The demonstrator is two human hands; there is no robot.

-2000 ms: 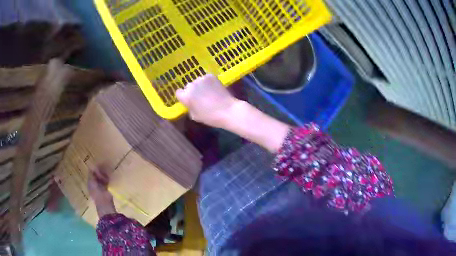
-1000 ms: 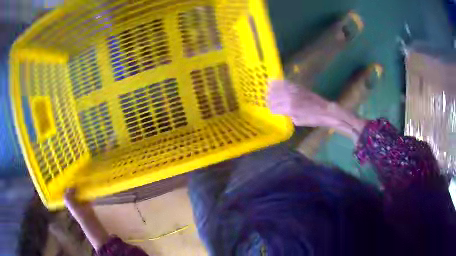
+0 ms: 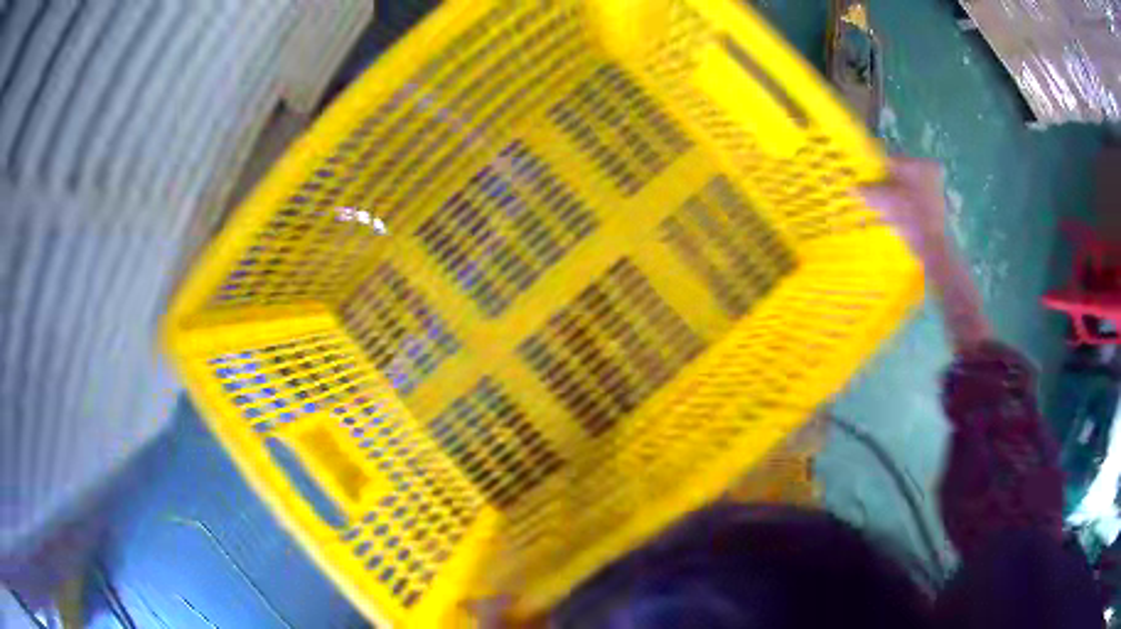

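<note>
A yellow plastic crate [image 3: 492, 338] fills the middle of the view. It is empty, its open top faces me, and it is tilted. My right hand [image 3: 907, 203] grips its rim at the right side, slightly blurred. My left hand [image 3: 494, 611] is at the crate's near lower corner, mostly cut off by the picture's bottom edge; only a small blurred part shows against the rim.
Pale ridged stacked panels [image 3: 92, 221] stand at the left. Below them is a blue surface [image 3: 234, 541]. A pallet truck fork end [image 3: 857, 55] lies on the green floor [image 3: 971, 184]. A red stool [image 3: 1088, 295] is at the far right. A film-wrapped load [image 3: 1063, 55] is at the top right.
The crate has swung right and turned, and its open top still faces me. The carton bundle has left the view. The ridged panels now show at the left and the red stool at the right.
</note>
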